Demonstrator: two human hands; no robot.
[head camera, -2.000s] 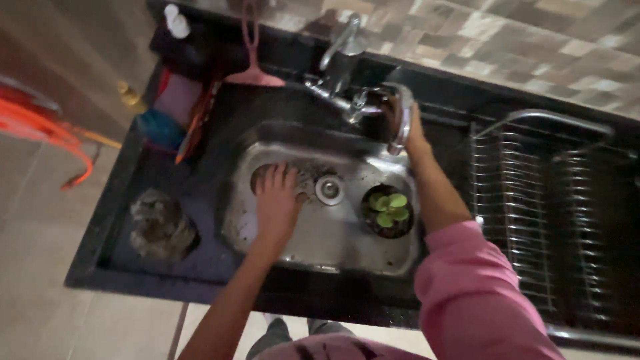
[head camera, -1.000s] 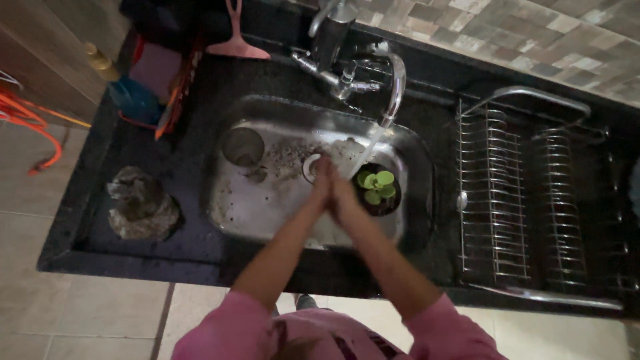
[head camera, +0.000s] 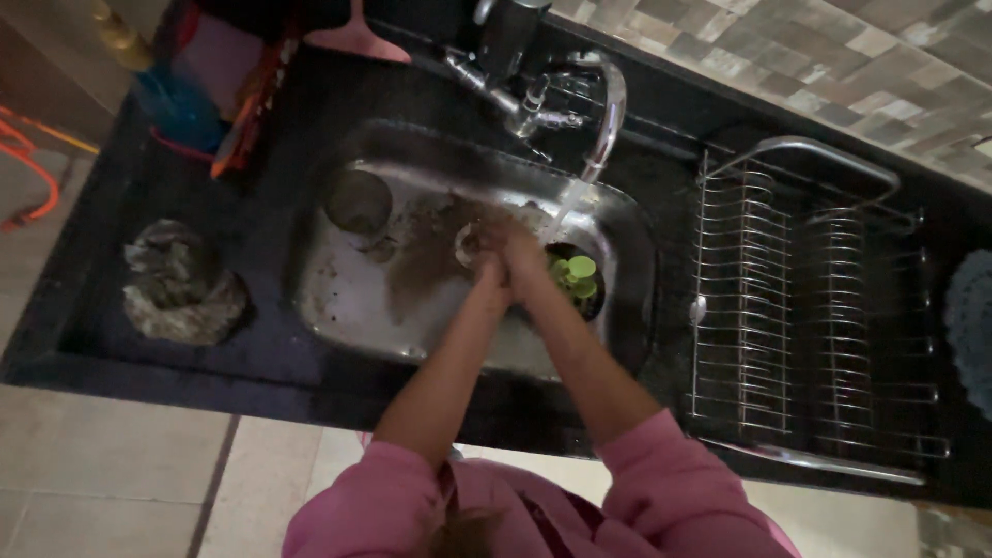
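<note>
My left hand (head camera: 490, 260) and my right hand (head camera: 521, 249) press together over the drain of the stainless steel sink (head camera: 341, 329), both blurred, with no object visible between them. Water runs from the curved chrome faucet (head camera: 612, 116) just to the right of my hands. Brown, dirty water and bits of soil spread over the sink floor. Close to my right wrist, a small green-leaved plant (head camera: 580, 277) stands in a dark pot at the right side of the basin. A dark round object (head camera: 359, 202) lies in the back left corner.
A tied plastic bag (head camera: 182, 287) sits on the black counter at left. Behind it are a blue spray bottle (head camera: 178, 108) and a pink plastic utensil (head camera: 360, 39). To the right of the sink stands a wire dish rack (head camera: 744, 310), with a blue-grey textile (head camera: 973, 333) beyond it.
My right hand has left the faucet and my left hand has left the dark round object; they came together over the drain. Water now runs, and brown water has spread left across the basin.
</note>
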